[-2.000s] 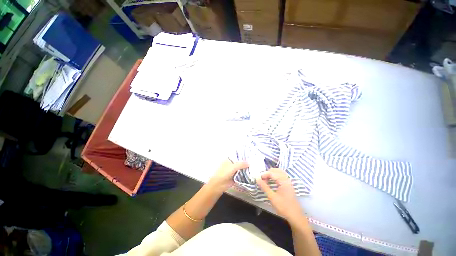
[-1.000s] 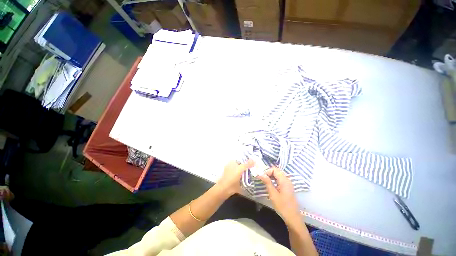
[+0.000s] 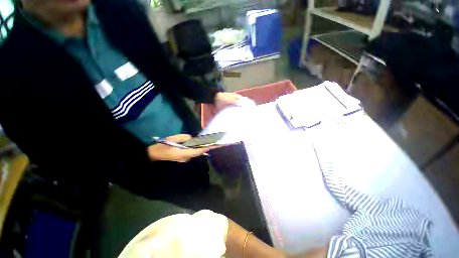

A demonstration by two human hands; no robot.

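Note:
The striped knit top (image 3: 387, 227) lies bunched on the pale table (image 3: 282, 181) at the lower right, cut off by the bottom edge. One narrow striped part stretches from it up the table. My left forearm, with a thin bracelet, comes in at the bottom. My left hand (image 3: 317, 253) is mostly cut off by the bottom edge, beside the top's left side; its fingers and any grip are hidden. My right hand is out of the picture.
A person in a dark jacket (image 3: 121, 166) stands at the table's left, holding a dark phone (image 3: 204, 140), a pen and white paper (image 3: 221, 122). A stack of papers (image 3: 317, 103) lies on the table's far end. A red bin (image 3: 266, 90) stands behind.
The view has swung left and up. The person with phone and paper now stands close by. My right hand and the snips have left the picture; my left hand is largely cut off.

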